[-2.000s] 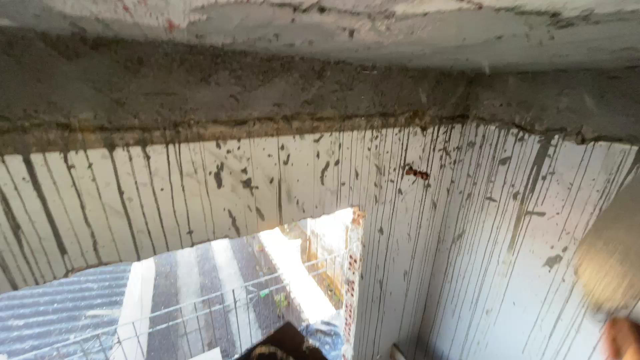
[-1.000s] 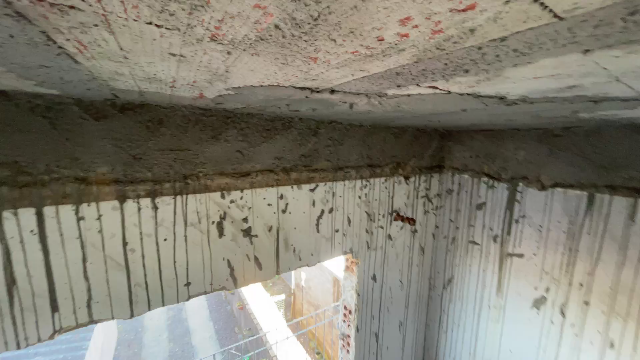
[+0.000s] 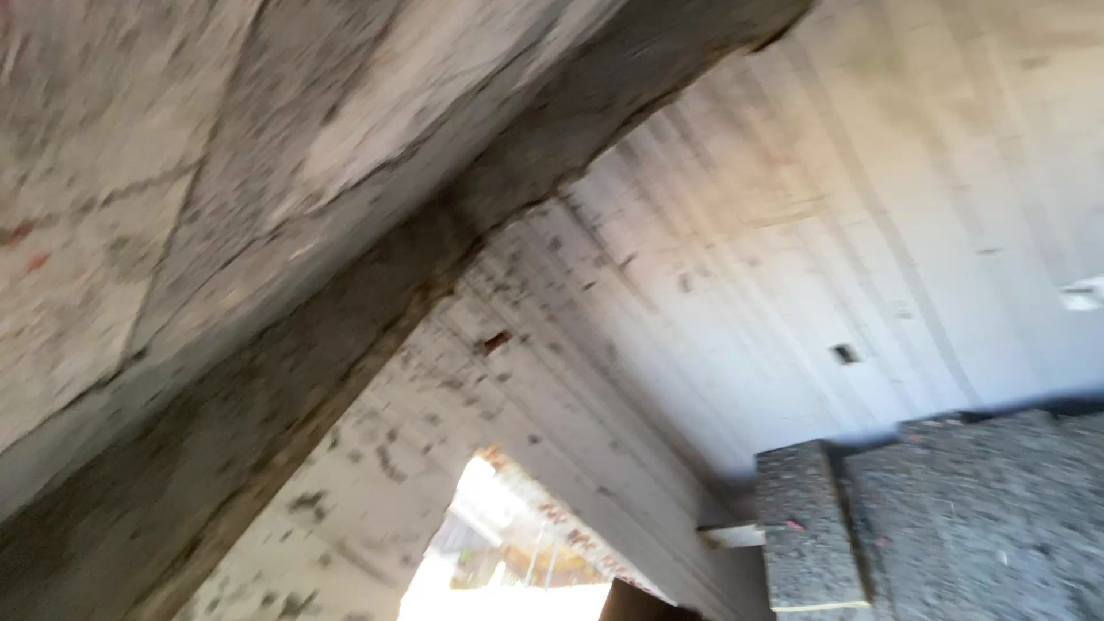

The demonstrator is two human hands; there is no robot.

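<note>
Neither my left hand nor my right hand shows in the head view. A band of dark grey mortar runs diagonally along the joint between the rough ceiling and the walls. Below it, the pale wall carries dark drip streaks and splatters. A bright window opening with broken brick at its edge lies at the bottom centre. The picture is blurred.
Rough grey-speckled boards or planks fill the lower right, beside the wall. A dark brown object juts up at the bottom edge, in front of the opening. A small dark hole shows in the right wall.
The view has tilted strongly and turned right, bringing the grey-speckled boards into sight. A blurred object and part of a hand, at the right edge two seconds ago, are out of view.
</note>
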